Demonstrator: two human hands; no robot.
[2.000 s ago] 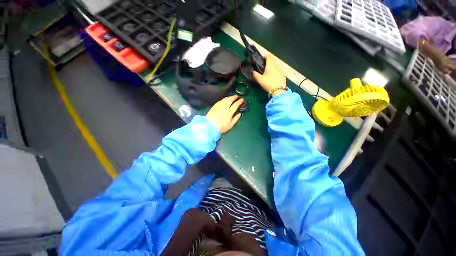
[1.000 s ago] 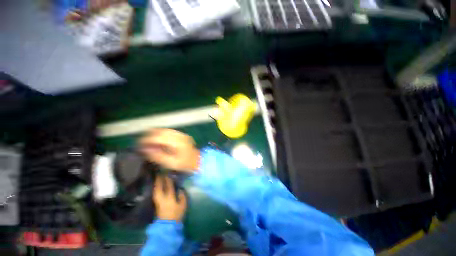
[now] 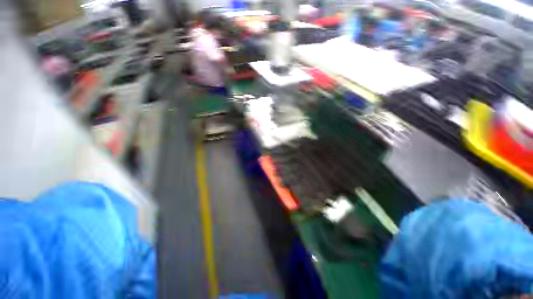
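The view is strongly blurred. My two blue sleeves show at the lower left and lower right, and I cannot make out either hand. On the green bench (image 3: 345,280) lies a dark object (image 3: 353,229) with a white piece (image 3: 337,208) beside it. Beyond them is a dark tray (image 3: 318,166), with a red-orange tray (image 3: 279,184) along the bench's left edge. Small parts cannot be told apart.
A white machine (image 3: 281,52) stands farther up the bench. A person in pink (image 3: 206,58) is beyond it. A yellow tray (image 3: 482,137) with red and white things is at right. A yellow line (image 3: 204,216) runs along the grey floor at left; a white surface (image 3: 52,134) stands far left.
The view has swung up and left along the line. My hands, earlier at the dark object, have gone out of sight, and my sleeves are now wide apart. The yellow fan has left the view.
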